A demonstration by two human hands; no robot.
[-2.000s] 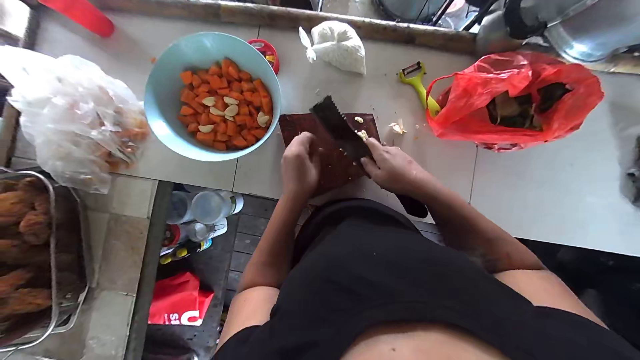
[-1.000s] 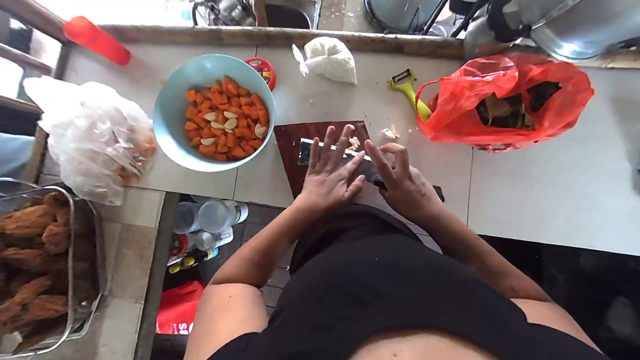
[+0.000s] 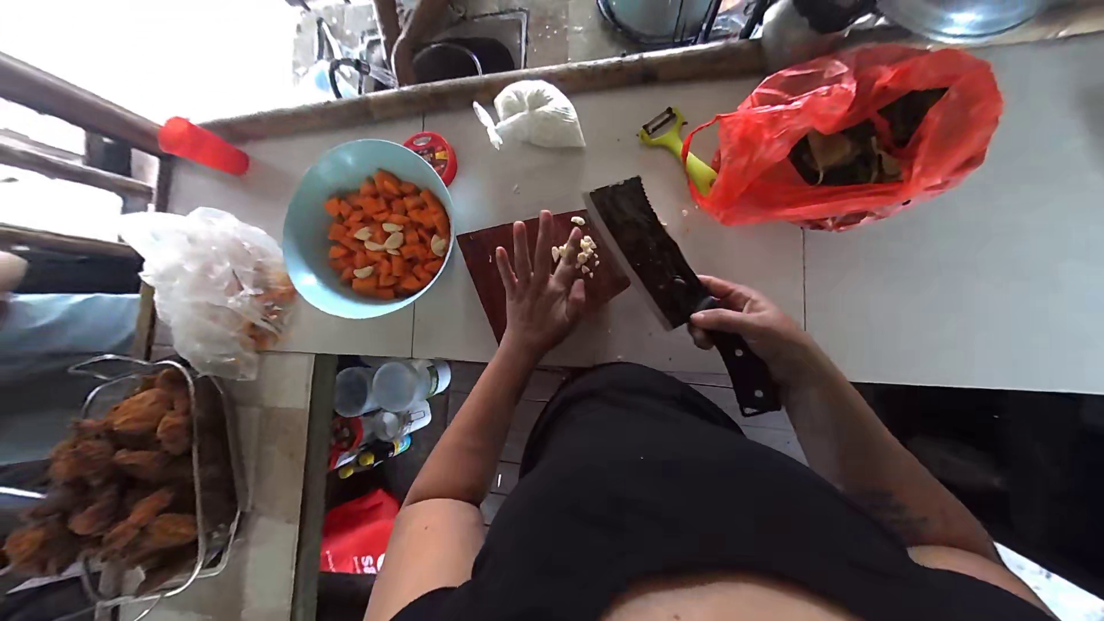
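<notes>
My right hand [image 3: 746,323] grips a cleaver [image 3: 651,250] with a dark, broad blade and black handle, tilted at the right edge of a dark red cutting board [image 3: 496,259]. My left hand [image 3: 542,285], fingers spread, is over the board and holds nothing. Beside its fingertips lie crushed garlic pieces [image 3: 586,252] on the board. To the left stands a light blue bowl [image 3: 306,259] of orange carrot chunks [image 3: 388,259] with several peeled garlic cloves on top.
A red plastic bag [image 3: 750,164] with dark scraps and a yellow-green peeler [image 3: 677,147] lie at the right. Behind the board are a small bag of white contents [image 3: 539,116] and a red round container [image 3: 431,155]. A clear plastic bag [image 3: 207,285] and a wire basket of browned food [image 3: 198,483] are at the left.
Both hands were together over the blade on the board one second ago. Now the cleaver is off to the right in my right hand, and my left hand is free of it.
</notes>
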